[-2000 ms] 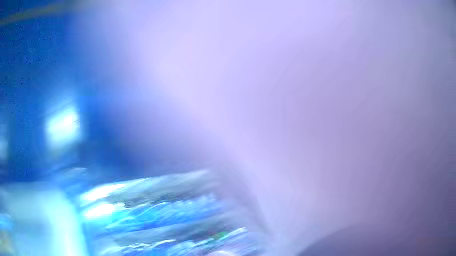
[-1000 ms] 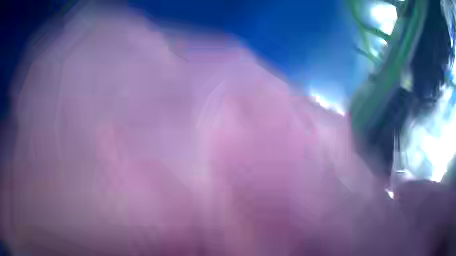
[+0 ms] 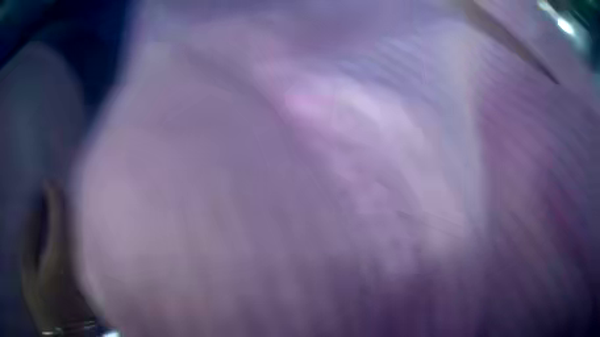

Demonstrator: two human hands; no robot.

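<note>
A pink-lilac cloth garment (image 3: 276,197) with thin dark stripes at the right fills most of the view, folded and blurred. A dim, blurred hand, seemingly my left hand (image 3: 58,286), shows at the lower left edge beside the cloth. Its fingers point up with a dark gap between them, and a thin shiny band (image 3: 69,328) lies at the wrist. I cannot tell whether it holds or touches anything. My right hand is not in view.
Dark blue background (image 3: 102,49) shows at the upper left. A pale greyish rounded shape (image 3: 36,112) stands at the left edge, unclear. Bright spots (image 3: 564,25) and dark green show at the upper right corner.
The view has shifted, and the cloth now covers more of it. The green curved thing and bright area at the right have gone. A hand now shows at the lower left.
</note>
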